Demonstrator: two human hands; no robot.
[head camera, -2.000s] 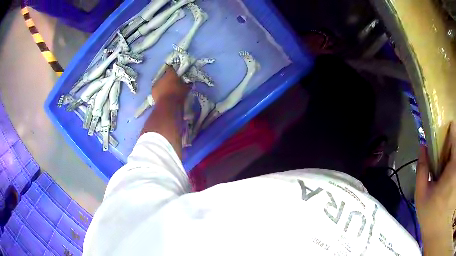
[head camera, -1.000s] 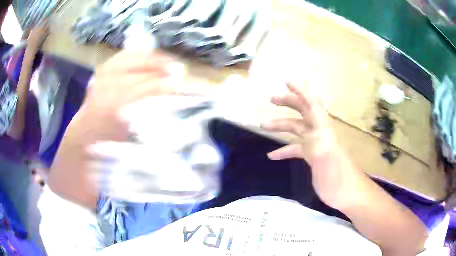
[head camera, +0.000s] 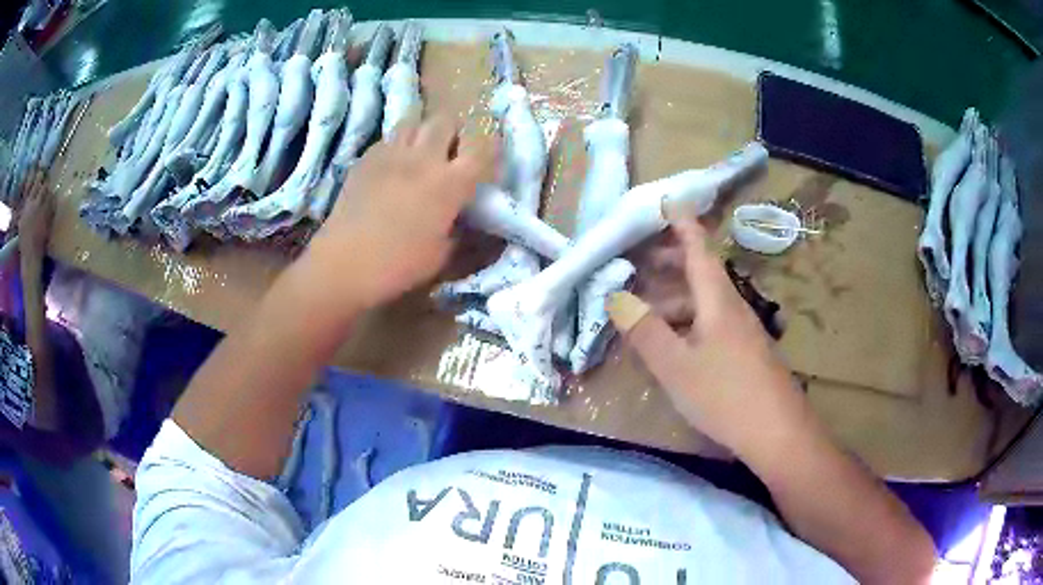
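Note:
Several pale grey-white figure legs lie loosely crossed on the brown cardboard (head camera: 858, 343) in front of me; one long leg (head camera: 623, 229) lies diagonally on top, its foot toward me. My left hand (head camera: 400, 217) is closed around the upper end of another leg (head camera: 520, 226). My right hand (head camera: 715, 337), with a tan wrap on the thumb, is at the right side of the group. Its thumb is beside a foot and a finger touches the diagonal leg. Whether it grips anything cannot be told. Black straps (head camera: 755, 297) lie partly hidden behind it.
A row of legs (head camera: 275, 114) lies at the left, and another bundle (head camera: 972, 229) at the far right. A white cup (head camera: 764, 229) with a thin stick across it stands before a flat black rectangle (head camera: 841, 131). A blue crate (head camera: 372, 440) is below. Another person's arm (head camera: 34, 229) shows far left.
The view has moved from the blue crate to the table. The legs blurred by my left hand a second ago now lie on the cardboard. My right hand has come to them.

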